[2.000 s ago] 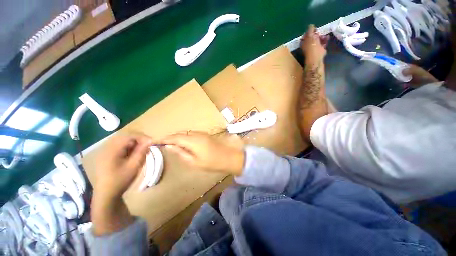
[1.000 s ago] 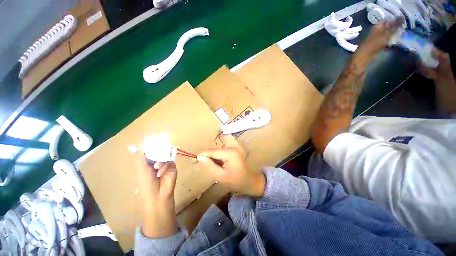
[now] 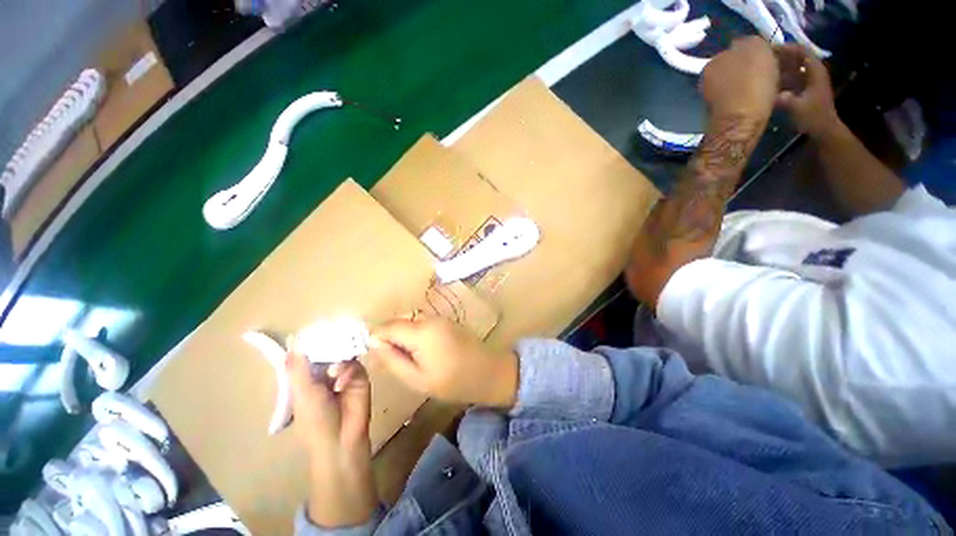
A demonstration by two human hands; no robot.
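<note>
My left hand [image 3: 335, 408] holds a white housing [image 3: 331, 340], overexposed by glare, above the cardboard [image 3: 262, 304]. My right hand [image 3: 435, 356] is at the housing's right end with its fingertips pinched; what they pinch is too small to tell. A slim white arc [image 3: 280, 382] lies on the cardboard just left of my left hand. A spoon-shaped white handle shell [image 3: 493, 251] lies on the cardboard beyond my right hand, with thin dark and red wires at its narrow end.
A green conveyor [image 3: 419, 52] carries a joined housing pair [image 3: 275, 157] and another at left [image 3: 96, 361]. A loose housing pile [image 3: 105, 471] is at lower left. Stacked arcs [image 3: 52, 131] lie on a cardboard tray. A co-worker's tattooed arm [image 3: 702, 199] is at right.
The joined pairs on the conveyor have moved left and down in view. My right fingertips have closed in on the housing end. The arc beside my left hand now shows clearly.
</note>
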